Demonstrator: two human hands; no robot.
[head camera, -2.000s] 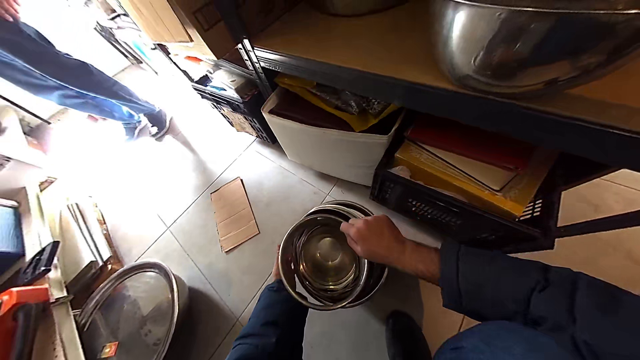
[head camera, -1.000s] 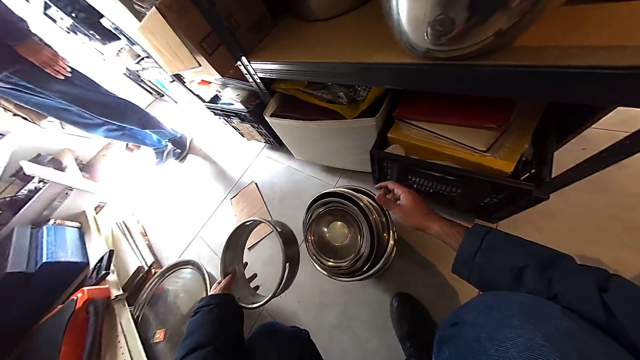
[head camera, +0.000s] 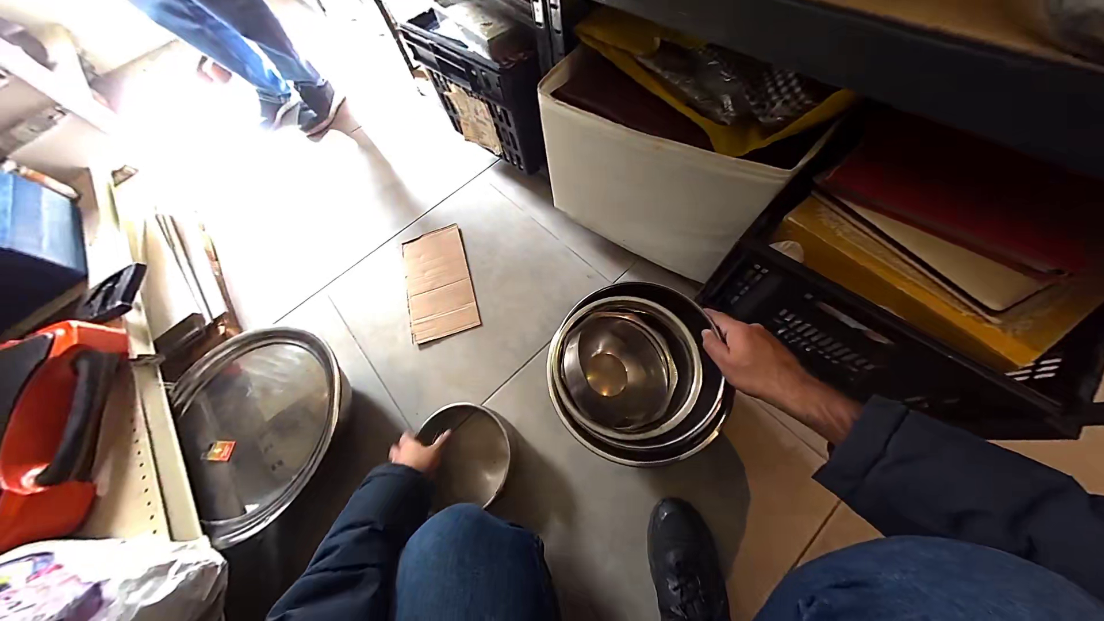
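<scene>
My left hand (head camera: 420,452) grips the near-left rim of a round metal pan (head camera: 483,453), which is low by the floor beside my knee; its underside is hidden. Right of it, a nested stack of round metal bowls (head camera: 617,366) stands on the tiles. My right hand (head camera: 733,349) has its fingers and thumb on the right rim of the stack's outer bowl (head camera: 724,401).
Cardboard (head camera: 442,285) lies on the floor. At left are a large round metal tray (head camera: 259,431) and a shelf with an orange-red tool case (head camera: 60,431). A white bin (head camera: 638,172) and black crates (head camera: 802,336) line the right. Another person's legs (head camera: 250,43) show at upper left.
Two seconds ago both hands were at the stack. A second ago my left hand held a metal ring-like pan beside it; that hand is now lower, by my knee. My right hand now touches the stack's rim.
</scene>
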